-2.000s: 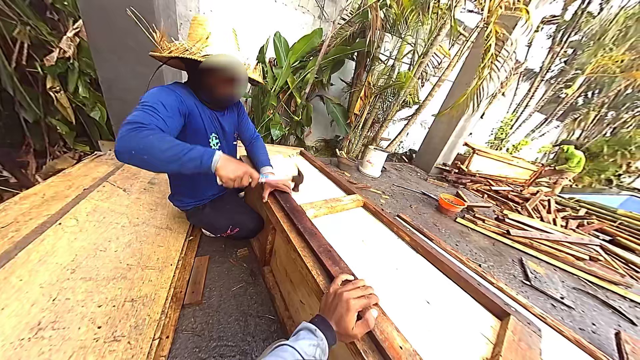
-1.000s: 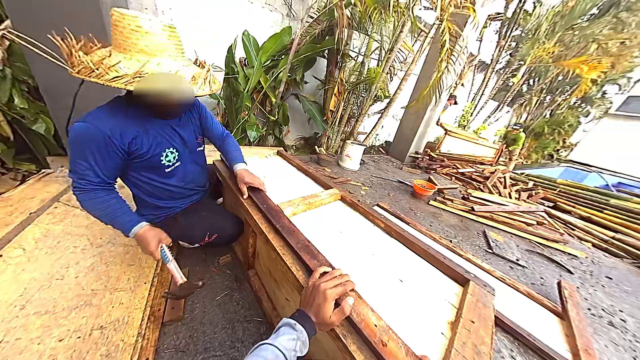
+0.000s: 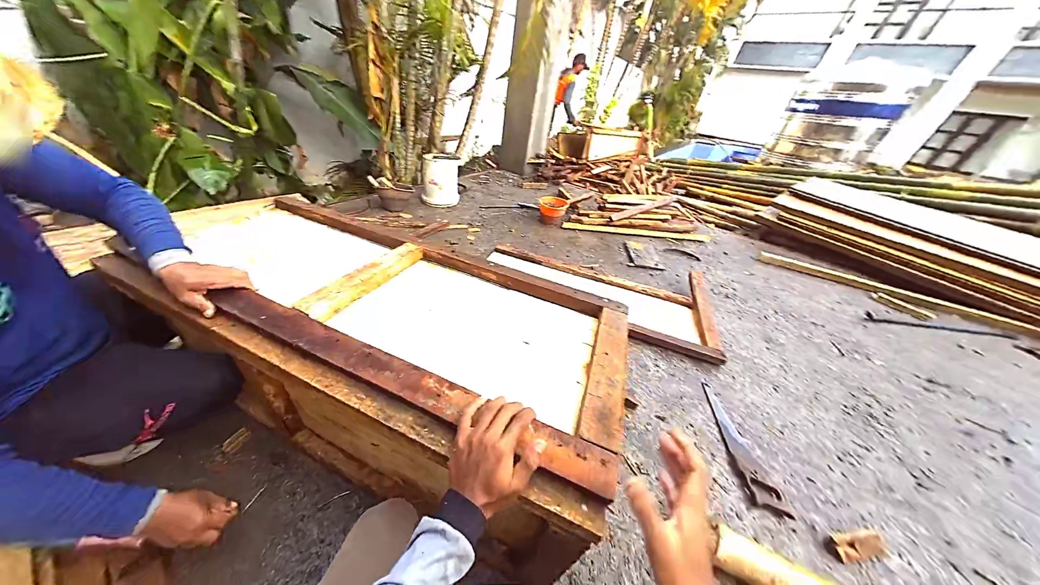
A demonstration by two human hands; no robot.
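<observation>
My left hand [image 3: 491, 455] grips the reddish-brown wooden batten [image 3: 366, 361] near its close end, fingers over its top. The batten lies along the edge of a wooden frame box [image 3: 601, 382] with white panels [image 3: 471, 325]. My right hand [image 3: 678, 508] is raised to the right of the box's near corner, fingers apart, with nothing in it. A co-worker's hand [image 3: 203, 284] presses on the batten's far part; the co-worker's other hand [image 3: 191, 518] is low by the ground. A hand saw [image 3: 739, 447] lies on the ground right of my right hand.
A pale round pole [image 3: 760, 561] is close beside my right hand. A smaller white-panelled frame [image 3: 617, 296] lies beyond the box. Farther off are an orange bucket [image 3: 553, 210], scrap wood [image 3: 634, 199], stacked boards [image 3: 910, 244] and bamboo poles. Another person [image 3: 566, 89] stands near a pillar.
The view has swung right. My right hand has come into view. The co-worker held a hammer one second ago; it does not show now. My left hand stays on the batten.
</observation>
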